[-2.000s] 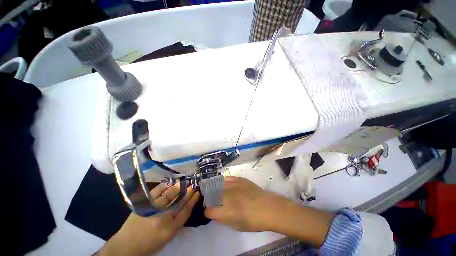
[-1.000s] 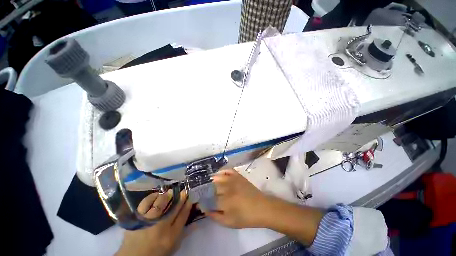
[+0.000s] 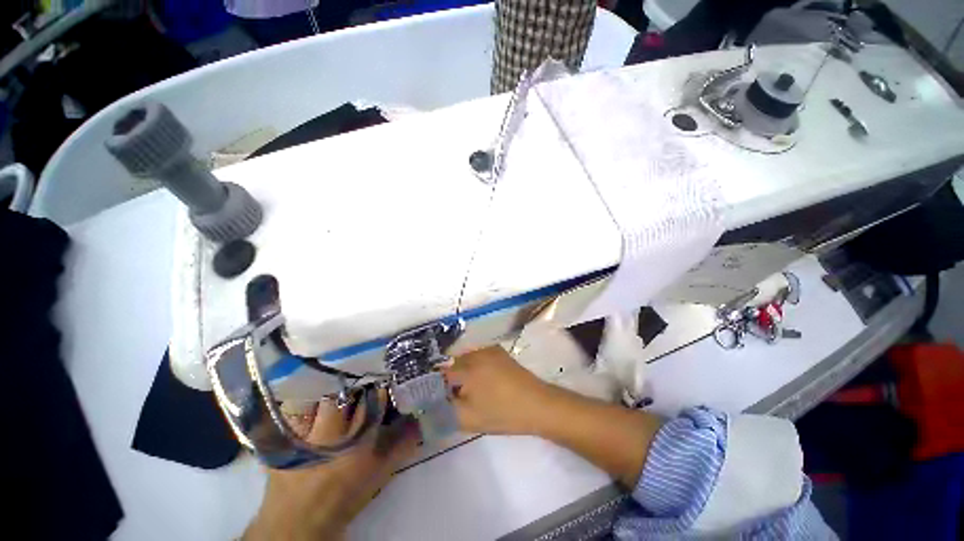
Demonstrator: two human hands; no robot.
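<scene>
The white sewing machine head (image 3: 359,232) crosses the view. A black garment panel (image 3: 185,417) lies on the table, partly under the head's left end. My left hand (image 3: 328,476) is by the needle area, its fingers partly hidden by the shiny curved metal guard (image 3: 243,396). My right hand (image 3: 492,391) is just right of the grey ribbed fitting (image 3: 420,391), bent inward, with its fingertips hidden by the head's front parts. The hands are close together. The needle, the presser foot and any cloth between the fingertips are hidden.
A large black garment pile (image 3: 48,402) fills the left edge. A white raised rim (image 3: 264,79) curves behind the head. Thread snips (image 3: 753,320) with a red part lie on the bed at right. A white cloth strip (image 3: 645,190) drapes over the arm.
The black panel's visible part at left has become smaller and its lower edge has shifted up. Both hands stay near the needle area; my right hand sits slightly higher. The view has shifted somewhat.
</scene>
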